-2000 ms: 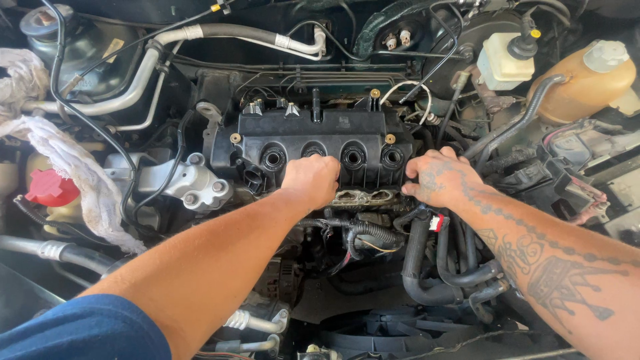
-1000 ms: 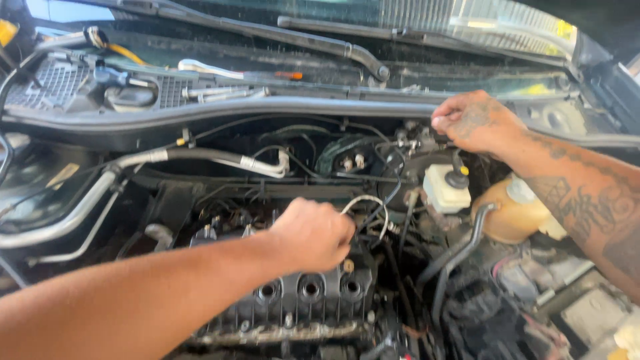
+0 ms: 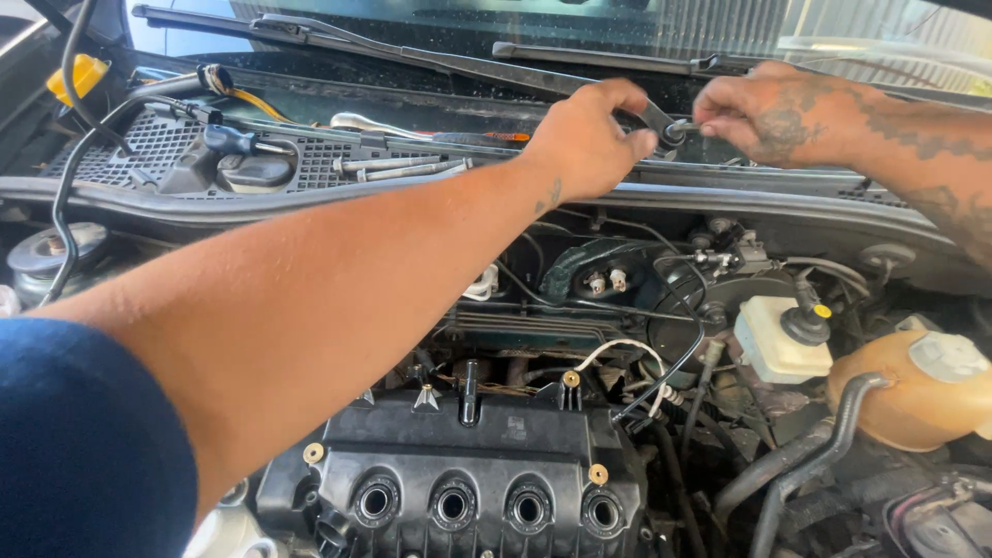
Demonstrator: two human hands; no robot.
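Observation:
My left hand (image 3: 593,139) is over the cowl at the base of a wiper arm (image 3: 496,74), fingers curled and thumb apart; whether it holds anything is hidden. Just right of it, my right hand (image 3: 763,116) pinches a small metal piece (image 3: 686,126), which looks like a bolt, beside the wiper arm's pivot. Below my left forearm lies the black plastic engine cover (image 3: 465,449), with several round openings and brass-coloured bushings along its edges.
On the cowl grille lie a blue-handled screwdriver (image 3: 236,141), long bolts (image 3: 407,168), a ratchet (image 3: 372,124) and an orange-tipped tool (image 3: 504,136). A brake fluid reservoir (image 3: 779,341) and a coolant tank (image 3: 914,387) stand at the right, near hoses.
Both hands have moved from the engine cover up to the cowl, where my left hand now is close to my right. The view has tilted up toward the windscreen.

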